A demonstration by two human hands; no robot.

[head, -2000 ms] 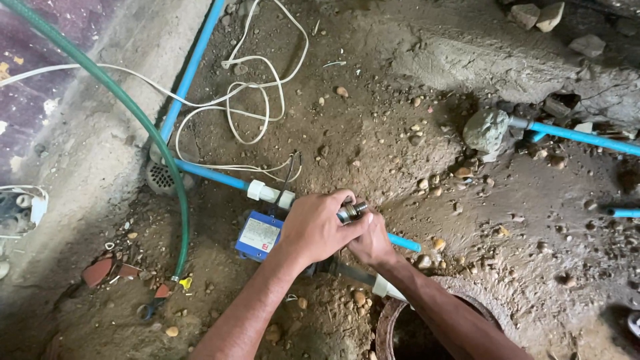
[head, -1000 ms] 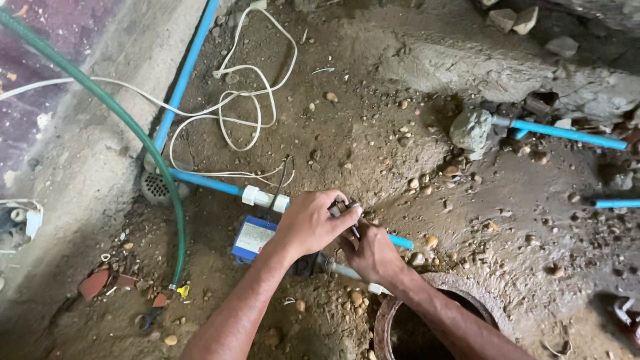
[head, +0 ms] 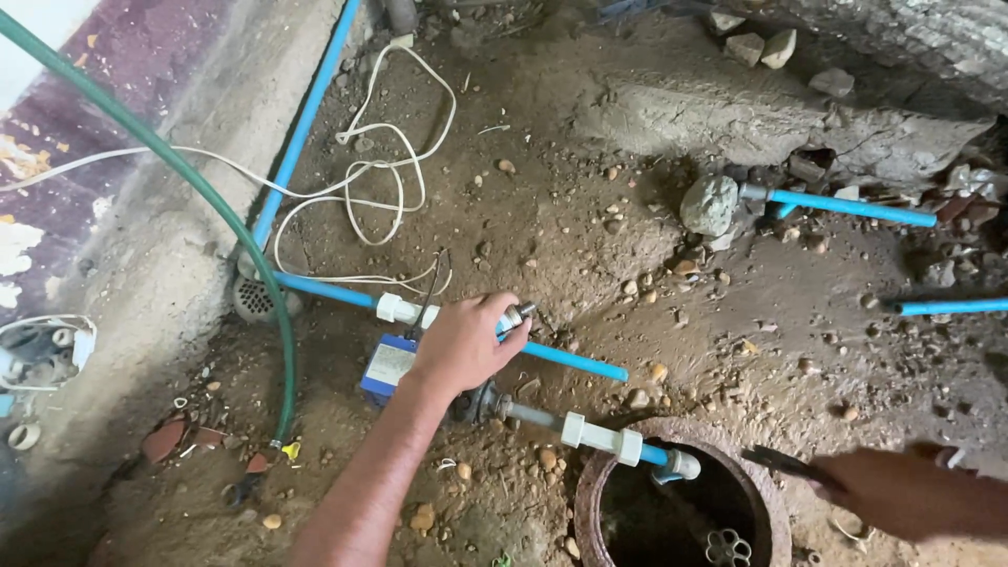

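Note:
My left hand (head: 472, 339) grips a short threaded metal fitting (head: 516, 315) with a pale band around it, above the blue pump (head: 387, 364). A blue PVC pipe (head: 575, 360) extends from behind that hand to the right. White union couplings join pipes on both sides of the pump, one coupling (head: 405, 309) upper left and another (head: 601, 438) lower right. At the lower right, my right hand (head: 890, 488), slightly blurred, holds a dark hand tool (head: 787, 466), probably pliers, with its tip over the rim of the round well opening (head: 587, 504).
A green hose (head: 213, 197) and a tangled white cord (head: 402, 161) lie at left. Blue pipe (head: 307, 118) runs along the wall base. A stone (head: 709, 206) and blue pipe stubs (head: 854, 207) are at right. Broken red pieces (head: 164, 441) lie lower left on wet, pebbly ground.
My right hand has moved from beside my left hand at the fitting to the lower right, where it now holds a dark tool. My left hand remains at the fitting above the pump.

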